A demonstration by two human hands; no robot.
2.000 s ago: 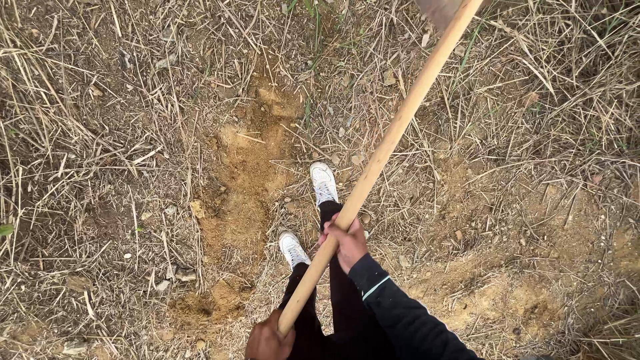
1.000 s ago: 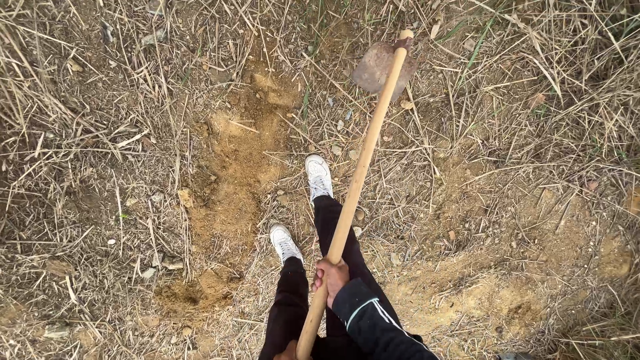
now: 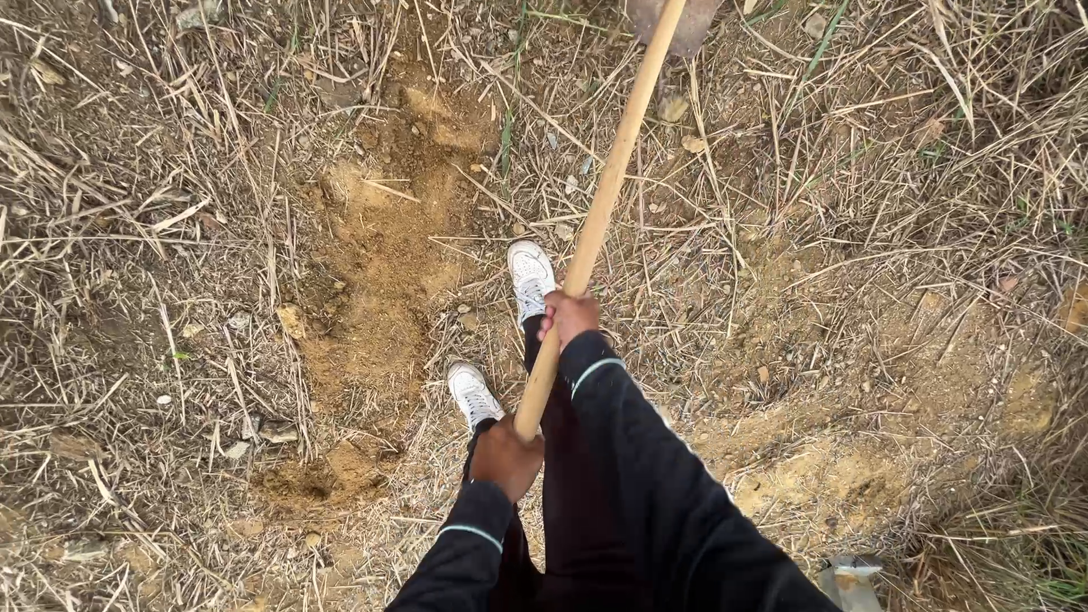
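My right hand (image 3: 571, 316) is closed around the lower part of a long pale wooden handle (image 3: 616, 161). Below it, my left hand (image 3: 507, 459) grips the handle's butt end. The handle slants up to the right, where a flat, brownish metal hoe blade (image 3: 690, 30) shows partly at the top edge; the rest of the head is cut off. Left of my feet runs a shallow trench of bare yellow-brown soil (image 3: 382, 289).
My white sneakers (image 3: 531, 276) stand just right of the trench. Dry grass stalks (image 3: 110, 204) cover the ground on both sides. Stones (image 3: 291, 321) lie at the trench's left edge. A greyish object (image 3: 850, 582), not clear, is at the bottom right.
One second ago the whole blade was in view; now it has moved up, partly out of the frame. My left hand, barely visible at the bottom edge then, has come up into full view on the handle.
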